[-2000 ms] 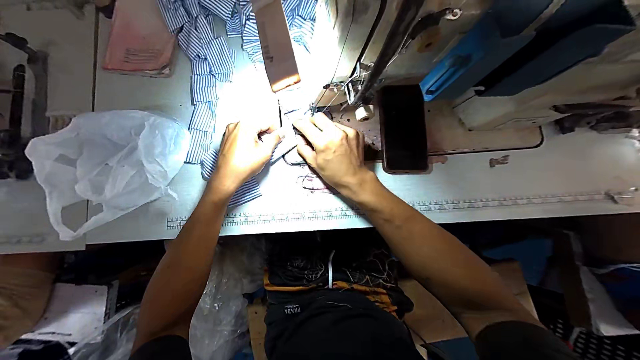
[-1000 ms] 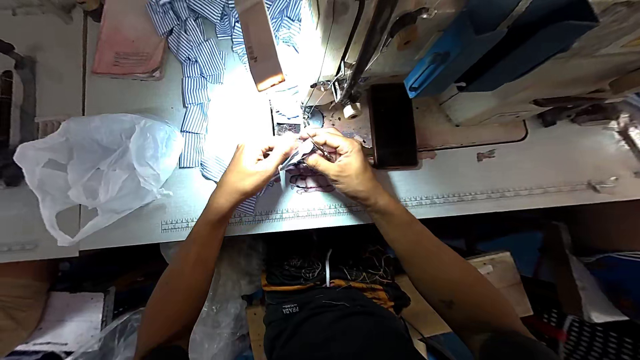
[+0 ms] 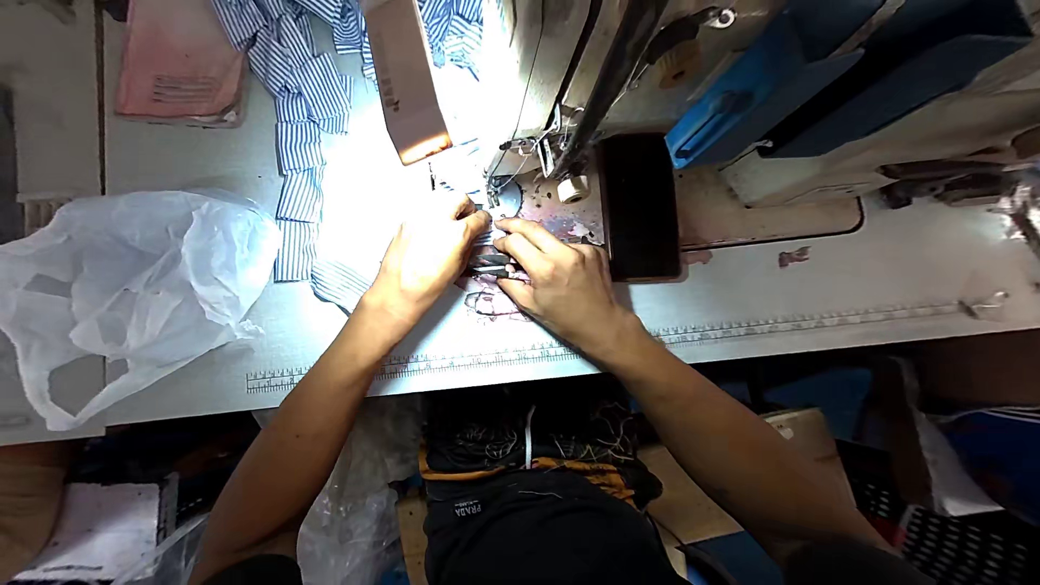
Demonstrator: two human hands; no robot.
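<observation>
Both my hands are at the needle area of a sewing machine [image 3: 561, 130]. My left hand [image 3: 426, 256] presses on a piece of blue-and-white striped fabric [image 3: 483, 237], its fingertips just in front of the presser foot [image 3: 494, 191]. Close on its right, my right hand [image 3: 561, 280] holds the same piece from the other side, with dark slim handles, perhaps of thread snips [image 3: 491, 266], under its fingers. The fingers hide much of the piece. A chain of striped fabric pieces [image 3: 299, 191] runs along the table to the left of the machine.
A white plastic bag [image 3: 146, 284] lies at the left, below a pink booklet [image 3: 180, 61]. A dark phone [image 3: 642, 207] rests right of the needle. Behind it stands a blue holder [image 3: 731, 106]. A measuring tape [image 3: 479, 359] runs along the table's front edge.
A second ago my hands held a small piece up in front of the needle, its edge raised between the fingers. Now they are lower and flatter, with the fabric down at the presser foot.
</observation>
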